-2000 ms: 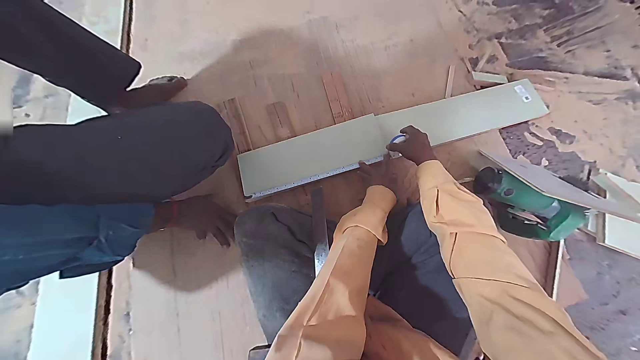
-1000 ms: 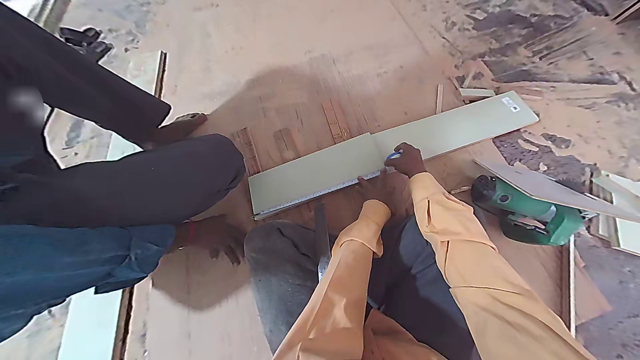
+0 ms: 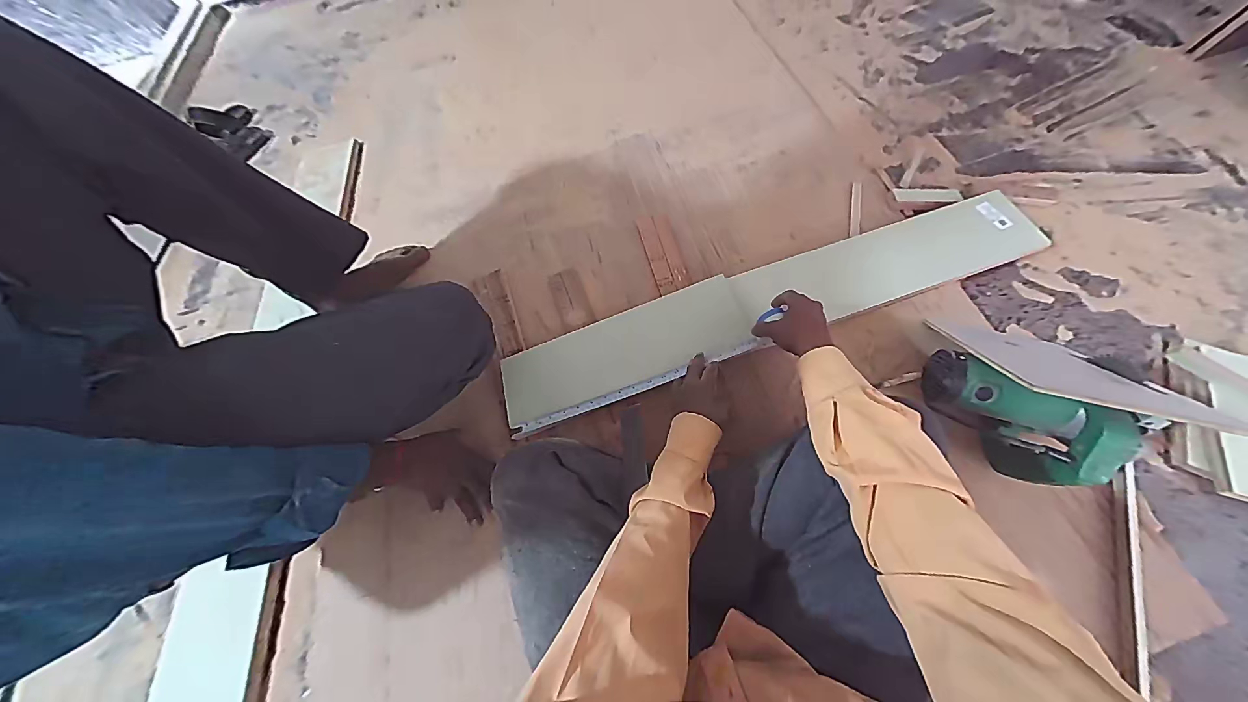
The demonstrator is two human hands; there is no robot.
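Two pale boards lie end to end on the wooden sheet, the left board [image 3: 614, 346] meeting the right board [image 3: 887, 258], which bears a printed label. Along the near edge of the left board runs a graduated metal ruler [image 3: 624, 392]. My left hand [image 3: 700, 390] presses on the ruler near its right part with its fingers. My right hand [image 3: 798, 324] grips a blue and white marking tool, perhaps a pen [image 3: 772, 315], over the boards near the ruler's right end. A dark metal strip [image 3: 634, 447] stands by my left knee.
A green power tool [image 3: 1048, 414] sits at the right with a thin panel [image 3: 1082, 375] leaning over it. At the left another person sits close, a hand [image 3: 434, 475] on the wooden sheet. Offcuts [image 3: 926, 197] lie beyond the right board; brown wood strips [image 3: 661, 255] lie behind the left one.
The boards and ruler keep their places under my hands. My right hand remains around the blue tool near the ruler. The view has shifted slightly.
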